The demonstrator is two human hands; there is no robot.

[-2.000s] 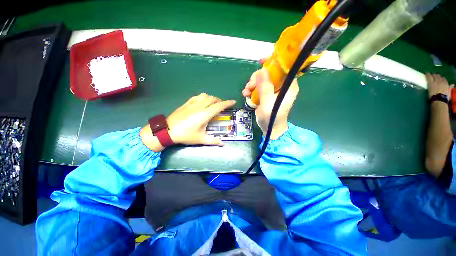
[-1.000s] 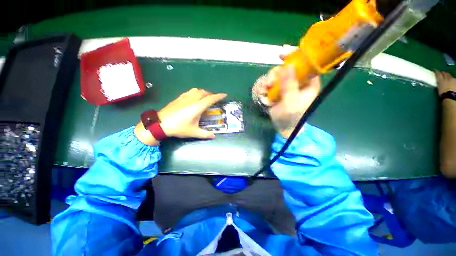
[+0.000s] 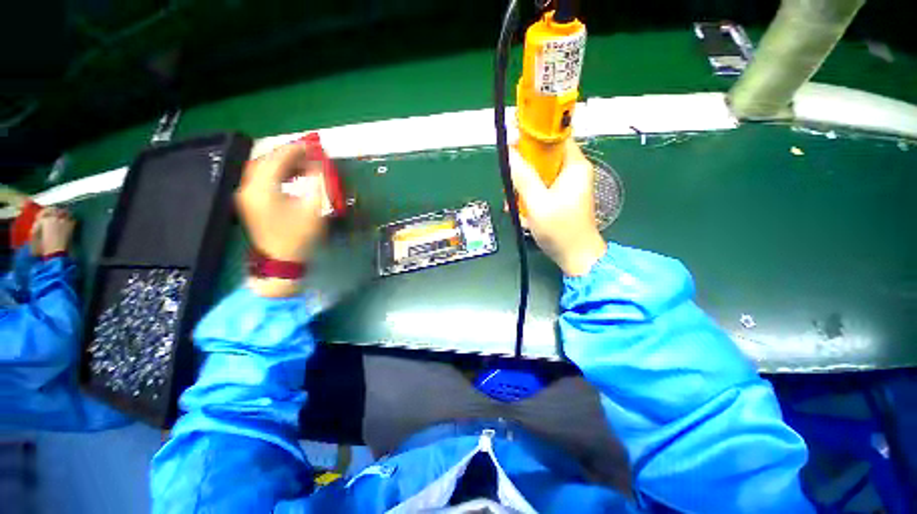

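Observation:
An opened smartphone assembly (image 3: 437, 239) lies flat and slightly tilted on the green bench, with no hand on it. My right hand (image 3: 563, 209) grips the orange-yellow electric screwdriver (image 3: 546, 100), held upright to the right of the phone; its tip is hidden. A round grey dotted screw plate (image 3: 606, 196) shows partly behind my right hand. My left hand (image 3: 282, 216) is blurred, over the red parts bin (image 3: 328, 176), which holds something white. Whether its fingers hold anything is not clear.
A black two-section tray (image 3: 216, 216) stands at the left, its near section filled with small shiny parts. A white rail (image 3: 422, 129) with an upright post (image 3: 794, 60) runs behind the bench. Another phone (image 3: 723, 48) lies on the belt. Another person's hands (image 3: 52, 231) show at far left.
My left hand has left the phone and moved left to the red bin. My right hand has turned the screwdriver more upright. The view has shifted left; the phone now lies fully uncovered.

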